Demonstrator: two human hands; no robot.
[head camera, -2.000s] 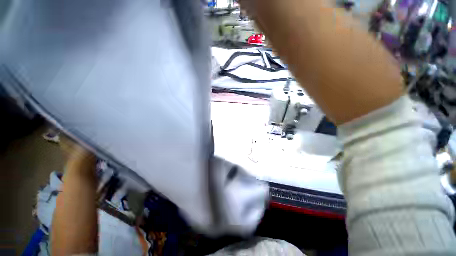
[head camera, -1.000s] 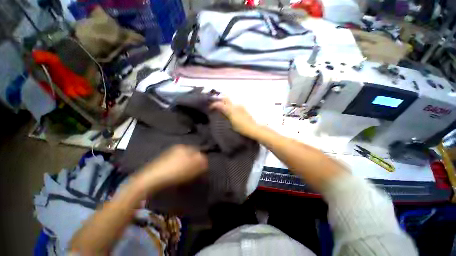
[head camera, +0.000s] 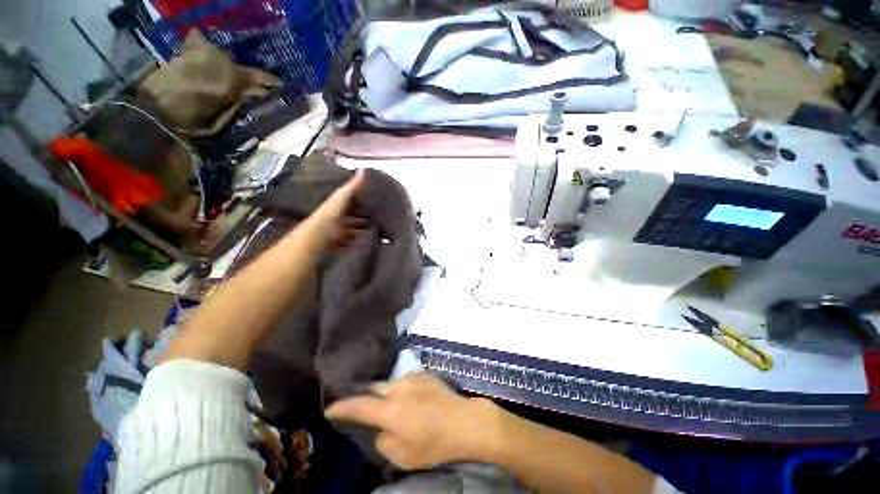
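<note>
A dark brown-grey ribbed fabric panel (head camera: 343, 318) lies bunched over the left end of the white sewing table and hangs over its front edge. A pale piece shows under its right side. My left hand (head camera: 340, 220) grips the upper part of the panel, thumb pointing up. My right hand (head camera: 420, 417) holds its lower part near the front edge, index finger pointing left; its fingertips are partly hidden by the cloth. Both hands are left of the needle area (head camera: 555, 236) of the white sewing machine (head camera: 618, 154), which has a lit screen. No cloth lies under the needle.
Yellow-handled snips (head camera: 733, 345) lie right of the needle. A striped pale bundle (head camera: 492, 63) and pink fabric (head camera: 425, 145) lie behind. A ruler strip (head camera: 579, 391) lines the front edge. An orange-red cloth (head camera: 108, 174), a blue basket (head camera: 299, 43) and pale cut pieces (head camera: 116, 371) are at left.
My left hand has moved up to the panel's upper part. My right hand has come down and toward me to its lower part. The dark panel has shifted left, and the view has turned slightly.
</note>
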